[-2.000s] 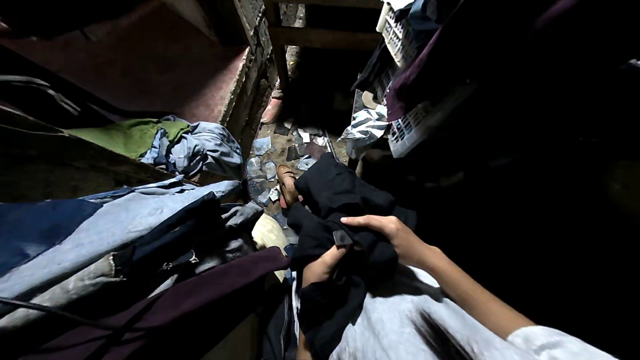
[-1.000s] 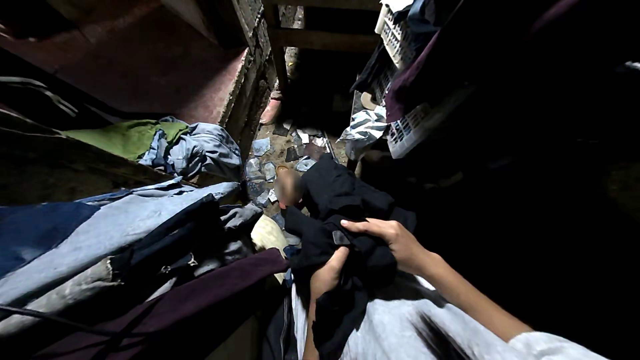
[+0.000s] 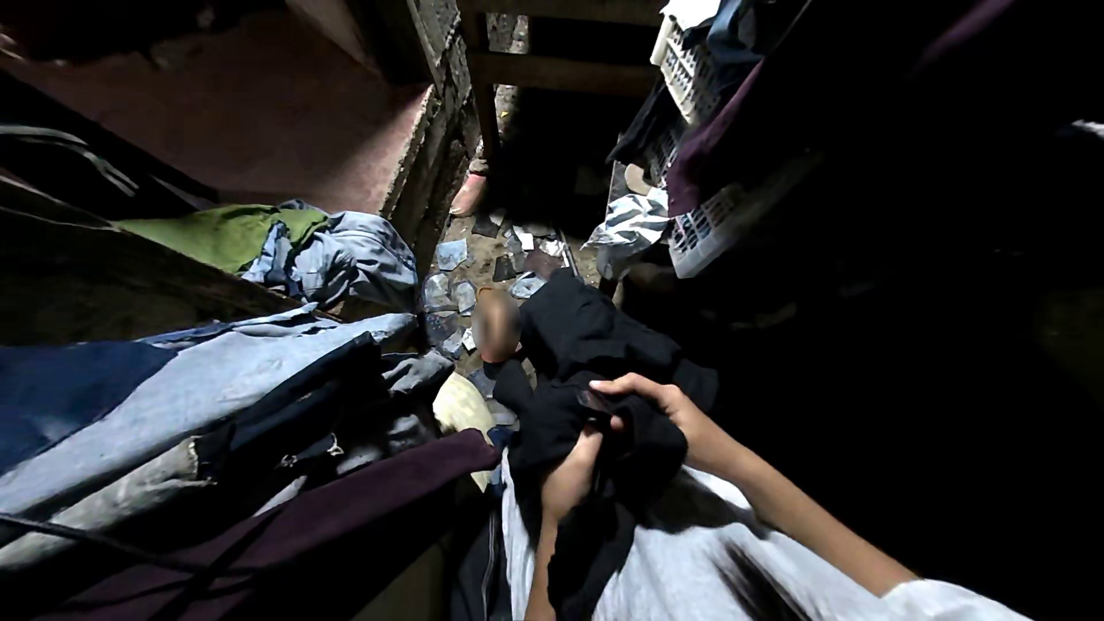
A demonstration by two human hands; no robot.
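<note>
A black cloth garment [image 3: 595,336] lies bunched over my lap. My left hand [image 3: 573,474] grips its folds from below, the thumb pointing up near a small dark tag-like patch [image 3: 592,399]. From the right, my right hand [image 3: 651,404] pinches the same garment just above that patch, its index finger stretched across the cloth. The two hands are close together, and black folds hide several fingertips. White cloth [image 3: 681,561] covers my lap beneath the garment. Beside the garment's left edge shows a foot [image 3: 498,326], partly blurred.
Denim and other garments [image 3: 216,379] are heaped at left, with a purple cloth [image 3: 345,509] in front. Green cloth [image 3: 224,235] lies on a ledge farther back. Fabric scraps [image 3: 451,254] litter the floor. White plastic baskets [image 3: 703,233] stand at right; a wooden bar [image 3: 569,73] crosses behind.
My left hand has shifted slightly on the black garment and its thumb now sits just below the dark patch. My right hand stays at nearly the same place on the cloth.
</note>
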